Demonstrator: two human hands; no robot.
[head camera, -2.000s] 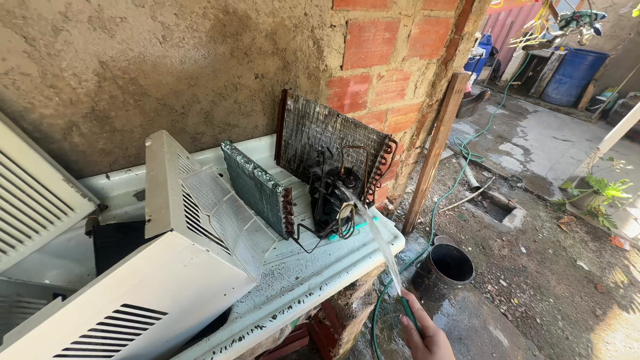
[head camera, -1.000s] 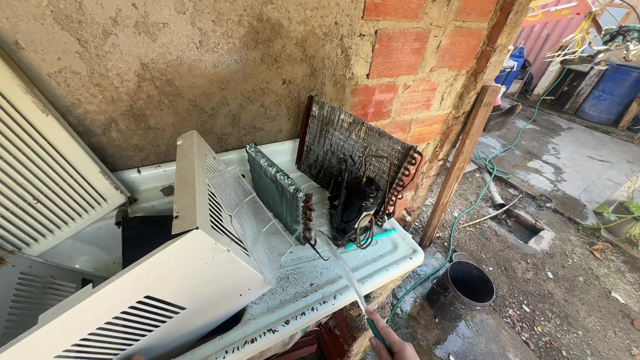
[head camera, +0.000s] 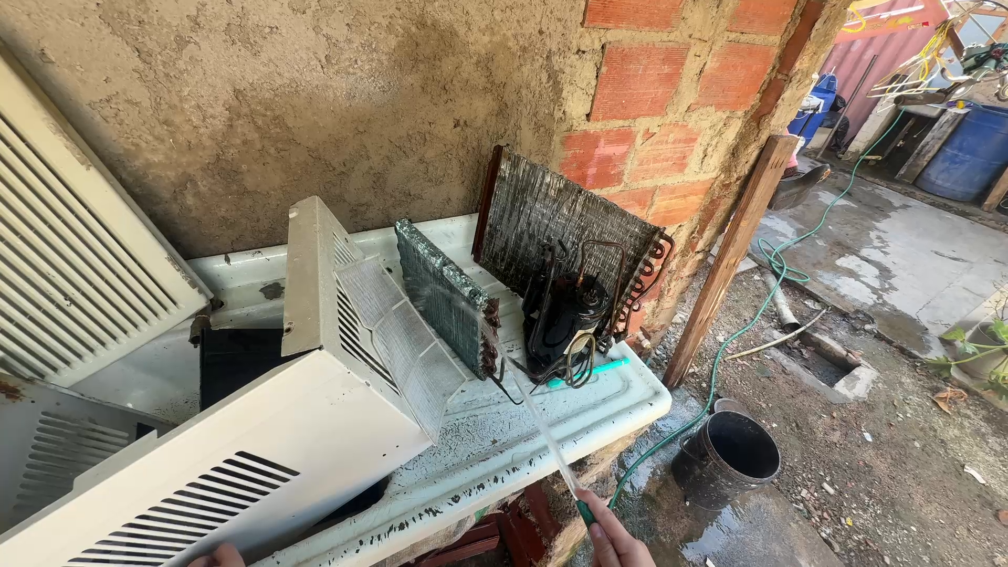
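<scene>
My right hand (head camera: 616, 539) holds the end of a green garden hose (head camera: 584, 510). Its water jet (head camera: 543, 425) goes up and left toward the smaller finned coil (head camera: 445, 299), which stands upright on a white sink top (head camera: 535, 453). Behind and right of that coil are a black compressor (head camera: 579, 315) with bent copper tubes and a larger finned condenser coil (head camera: 559, 216) leaning near the wall. At the bottom edge, my left hand (head camera: 219, 556) shows only fingertips, at the lower edge of a beige slotted metal casing (head camera: 236, 449); its grip is hidden. A mesh filter (head camera: 402, 339) lies against the casing.
A louvred panel (head camera: 71, 205) leans at the left. A wooden post (head camera: 732, 260) stands beside the sink's right end, with a black bucket (head camera: 728, 457) on the wet ground near it. The green hose runs past a drain hole (head camera: 823, 362) toward a blue barrel (head camera: 965, 153).
The water jet has swung from the compressor onto the smaller coil. Fingertips of my left hand now show at the casing's lower edge. The view has shifted.
</scene>
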